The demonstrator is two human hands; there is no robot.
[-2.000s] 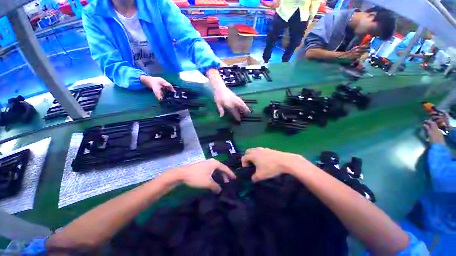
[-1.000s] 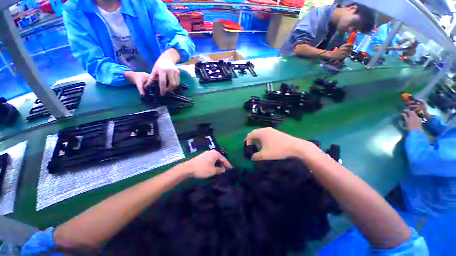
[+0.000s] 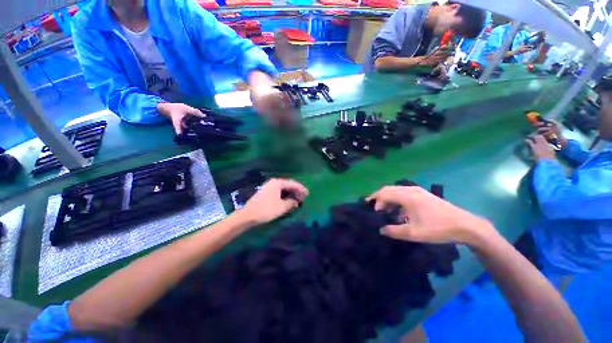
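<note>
A large heap of matt black pieces (image 3: 315,275) lies directly in front of me at the near edge of the belt. My left hand (image 3: 276,199) is above the heap's far left side, fingers curled round a small black piece that shows between thumb and fingertips. My right hand (image 3: 419,214) is over the heap's far right side, palm down, thumb and fingers apart at the black pieces. Its fingertips touch or nearly touch the heap; whether it grips a piece is unclear.
A black frame assembly (image 3: 124,197) lies on a silvery foam sheet (image 3: 209,194) at the left. Black bracket subassemblies (image 3: 362,134) lie mid-belt. A person in a blue smock (image 3: 144,74) works opposite; another (image 3: 570,208) is at the right. A pale post (image 3: 47,107) slants at the left.
My right hand has moved right over the heap, and the black piece it held no longer shows. My left hand has risen slightly. The person opposite has stretched one arm across the belt.
</note>
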